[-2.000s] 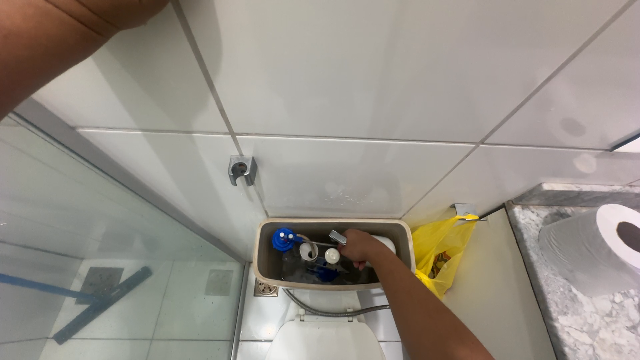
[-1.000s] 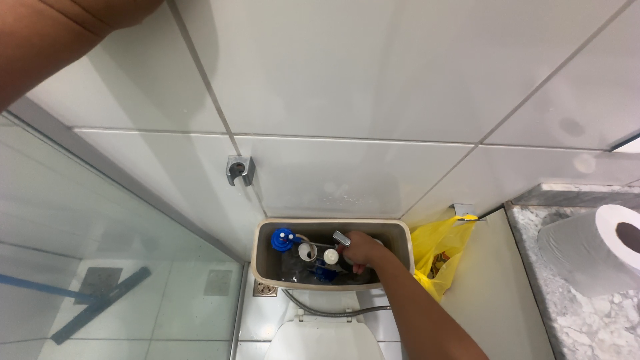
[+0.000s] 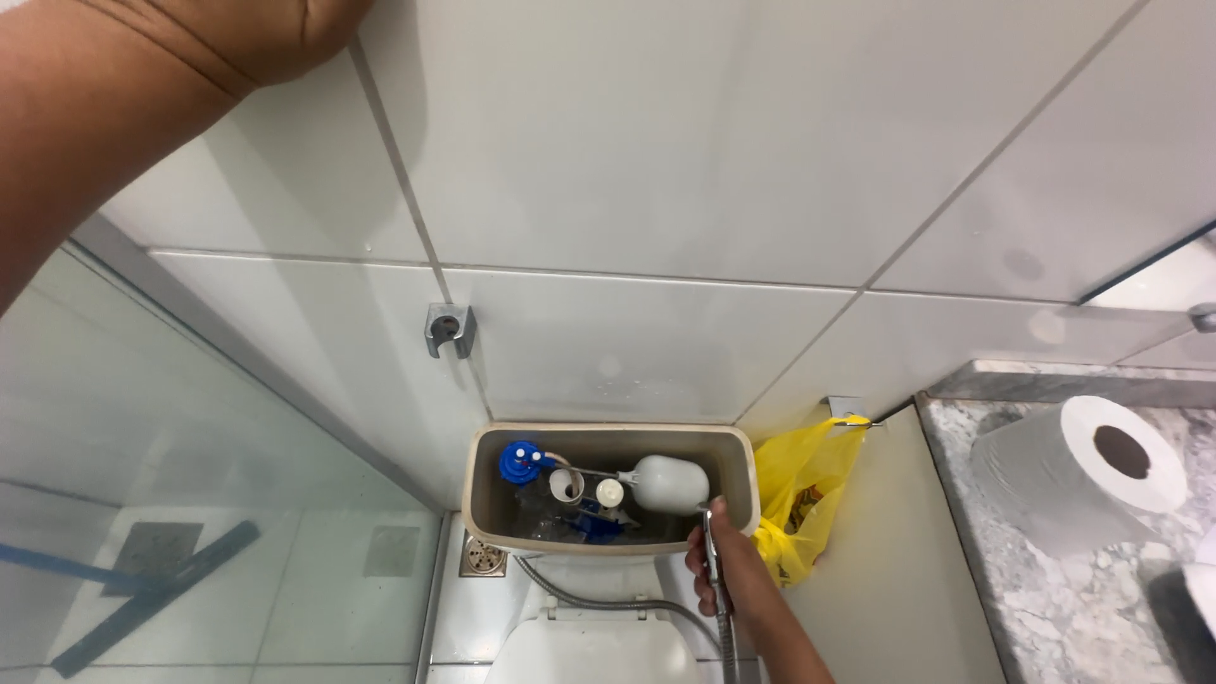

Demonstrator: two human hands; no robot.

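An uncovered toilet cistern (image 3: 483, 489) stands against the tiled wall. Inside it are a blue fill valve (image 3: 521, 463), a white overflow tube (image 3: 566, 486), a round white cap (image 3: 610, 492) and a pale float (image 3: 671, 484) on a metal rod. My right hand (image 3: 730, 560), at the cistern's front right corner, grips a chrome handheld bidet sprayer (image 3: 712, 560) attached to a metal hose (image 3: 608, 602). My left hand (image 3: 294, 33) is at the upper left against or near the wall; its fingers lie outside the view.
A chrome sprayer holder (image 3: 449, 330) is fixed to the wall. Right of the cistern hangs a yellow plastic bag (image 3: 807, 494); a toilet paper roll (image 3: 1083, 475) stands on the marble counter (image 3: 1054, 608). A glass panel (image 3: 285, 456) is at left, the closed toilet lid (image 3: 594, 651) below.
My right hand has moved from inside the cistern to its front right corner, still gripping the sprayer. The float, previously behind the hand, now shows fully. The left arm has hardly moved.
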